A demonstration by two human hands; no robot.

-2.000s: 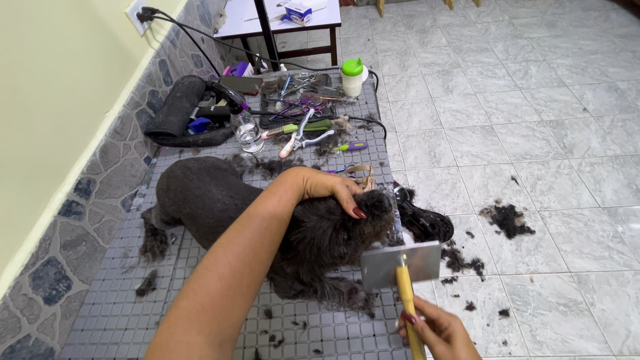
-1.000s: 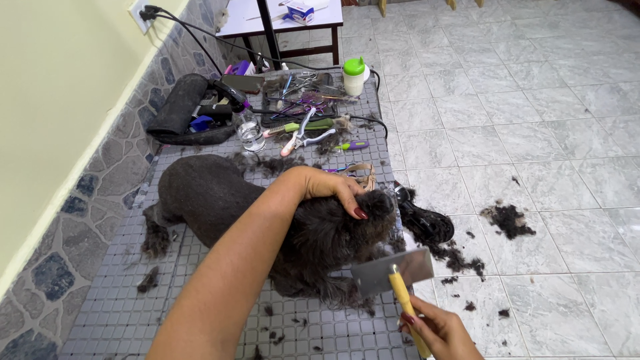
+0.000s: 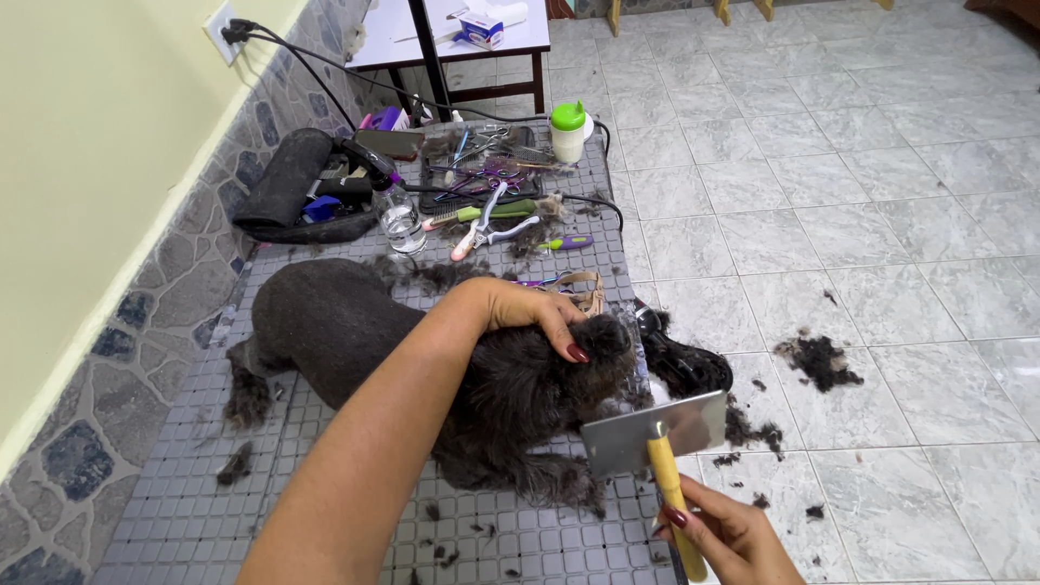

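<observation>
A black dog with a close-clipped back and longer fur on head and legs lies on a grey grid-textured table mat. My left hand reaches across it and holds the dog's head near the muzzle. My right hand, at the lower right, grips the yellow wooden handle of a slicker brush. The brush's flat metal back faces me, close to the dog's chest and front leg; its pins are hidden. Behind the dog's head is a beige strap loop.
Past the dog lie pliers-type clippers, a green-handled comb, scissors, a spray bottle, a green-lidded cup and a black case. A black dryer-like tool sits beside the table edge. Cut fur dots the floor.
The brush in my right hand shifts slightly and its head changes tilt between the frames. My left hand stays on the dog's head.
</observation>
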